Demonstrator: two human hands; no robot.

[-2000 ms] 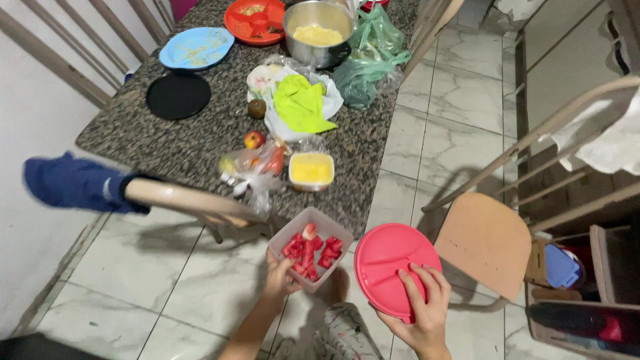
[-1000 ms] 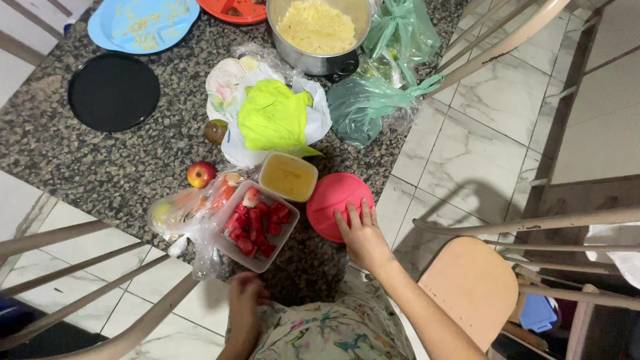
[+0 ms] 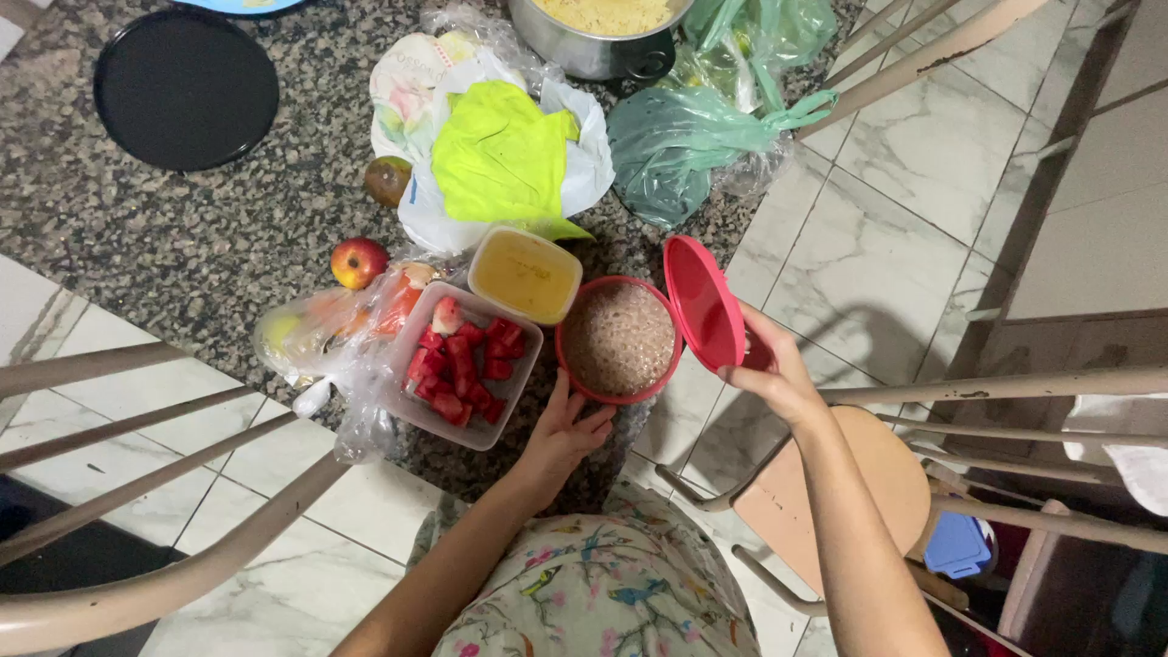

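My right hand [image 3: 771,365] grips a red plastic lid [image 3: 704,306], tilted on edge at the right side of a round red bowl [image 3: 620,339]. Brown, bubbly food fills that bowl. With its fingers, my left hand [image 3: 566,433] touches the bowl's lower rim. Left of the bowl, a clear plastic container [image 3: 520,415] holds red fruit or vegetable pieces [image 3: 461,365]. A small tub with yellow contents [image 3: 526,274] touches the bowl's upper left side.
On the granite table [image 3: 301,210] are a red-yellow apple [image 3: 359,263], a brownish fruit [image 3: 388,181], a black round lid [image 3: 186,89], a neon cloth [image 3: 502,151], green plastic bags [image 3: 675,146] and a metal pot [image 3: 593,55]. Chairs [image 3: 830,493] flank the table.
The red lid has come off the bowl in my right hand, showing the food inside. My left hand has moved up to the bowl's rim. The container of red pieces was in my left hand two seconds ago.
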